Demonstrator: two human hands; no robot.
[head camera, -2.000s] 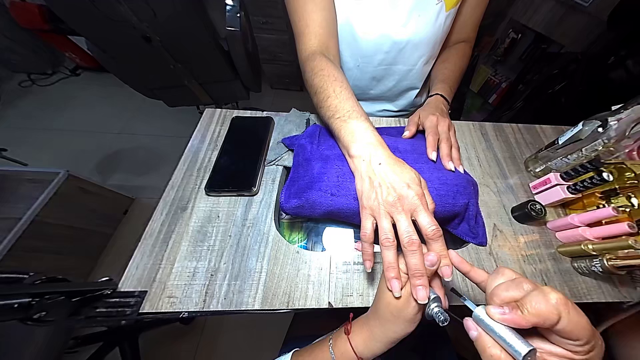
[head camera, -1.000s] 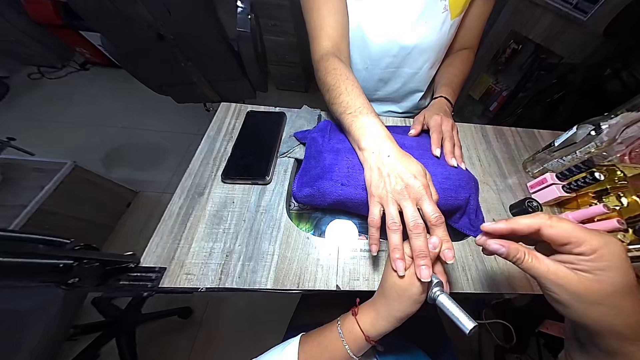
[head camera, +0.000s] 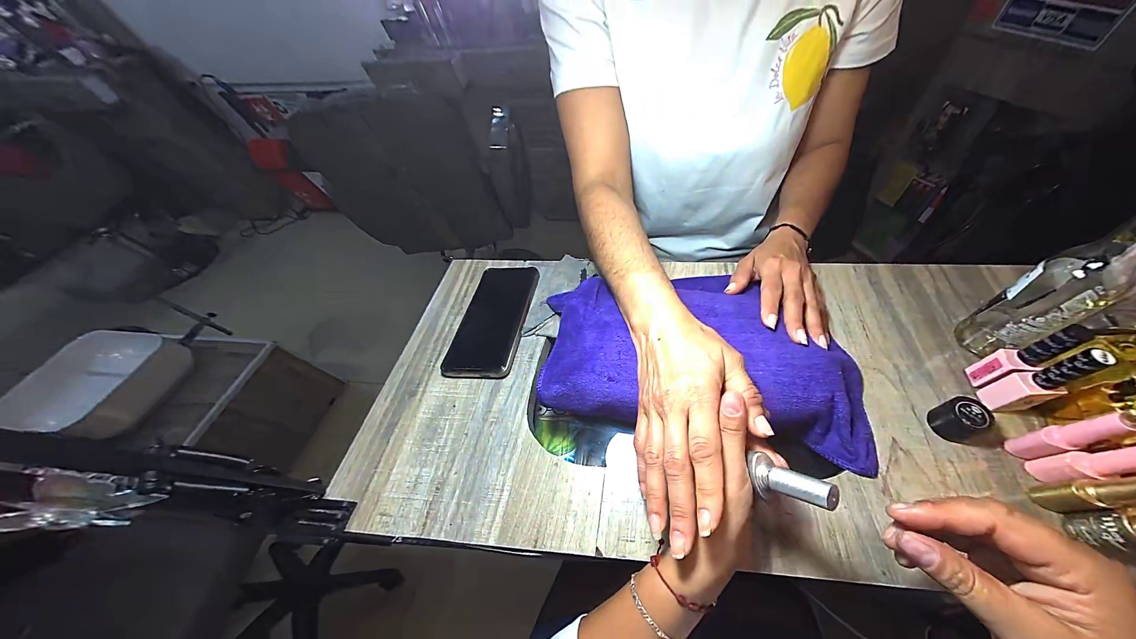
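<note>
My left hand (head camera: 738, 497) lies under the fingers of another person's hand (head camera: 688, 390), its thumb across them. A silver-capped nail polish bottle (head camera: 799, 486) juts out to the right from my left hand, its cap on. My right hand (head camera: 1003, 550) is raised at the lower right, thumb and forefinger nearly together; whether anything thin is between them cannot be told. The other person's forearm rests over a purple towel-covered cushion (head camera: 595, 364), and their other hand (head camera: 785, 288) lies on its far side.
A black phone (head camera: 490, 321) lies on the wood-look table (head camera: 426, 444) at the left. Pink nail polish bottles (head camera: 1021, 390), a black round cap (head camera: 960, 418) and a clear bottle (head camera: 1003, 315) stand or lie at the right. A white tub (head camera: 89, 382) is off the table's left side.
The silver cap with its brush, held in my right hand two seconds ago, is now on the bottle at my left hand. My right hand has let go and moved right.
</note>
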